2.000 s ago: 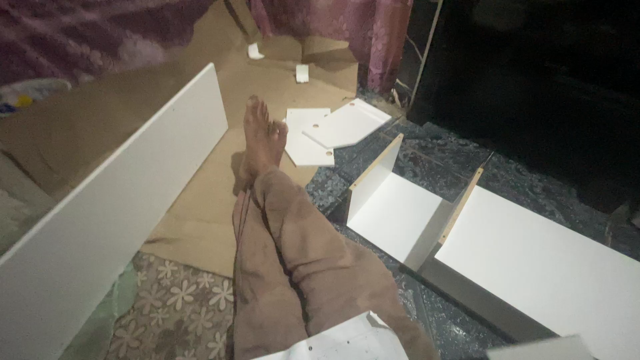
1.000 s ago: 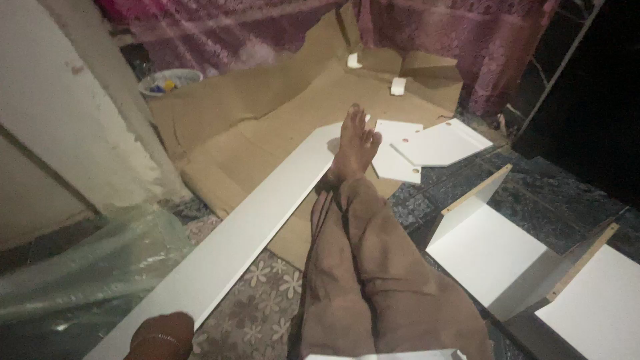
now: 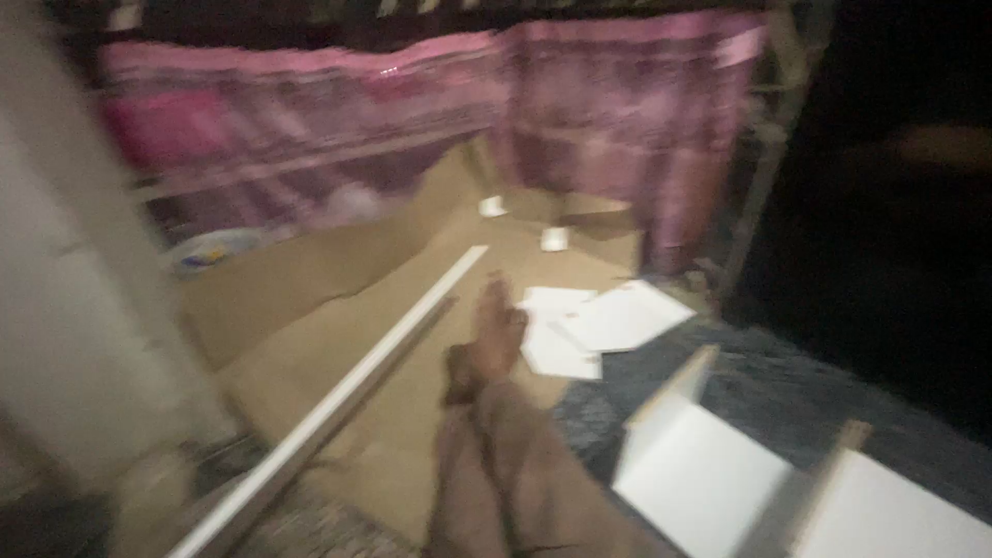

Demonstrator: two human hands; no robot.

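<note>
Neither of my hands shows in the blurred head view. A long white board [image 3: 341, 395] stands on its narrow edge at the left, running from the lower left up over the brown cardboard [image 3: 372, 442]; whatever holds it is out of view. My legs [image 3: 511, 473] stretch out beside it, with a bare foot [image 3: 496, 325] near two overlapping white panels, the upper panel [image 3: 628, 318] and the lower panel [image 3: 562, 356]. At the lower right is a partly joined white board assembly [image 3: 697, 473] with upright dividers.
Two small white pieces, the left piece [image 3: 492, 206] and right piece [image 3: 554, 239], lie on the cardboard. A pink patterned curtain [image 3: 589, 116] hangs behind. A pale wall or pillar [image 3: 85, 294] rises at the left, near a dish [image 3: 213, 252]. Dark stone-patterned flooring [image 3: 783, 380] extends at right.
The long board lay broad face up one second ago and is now on its narrow edge. The hand at the lower left in that frame has left the view. The view has shifted.
</note>
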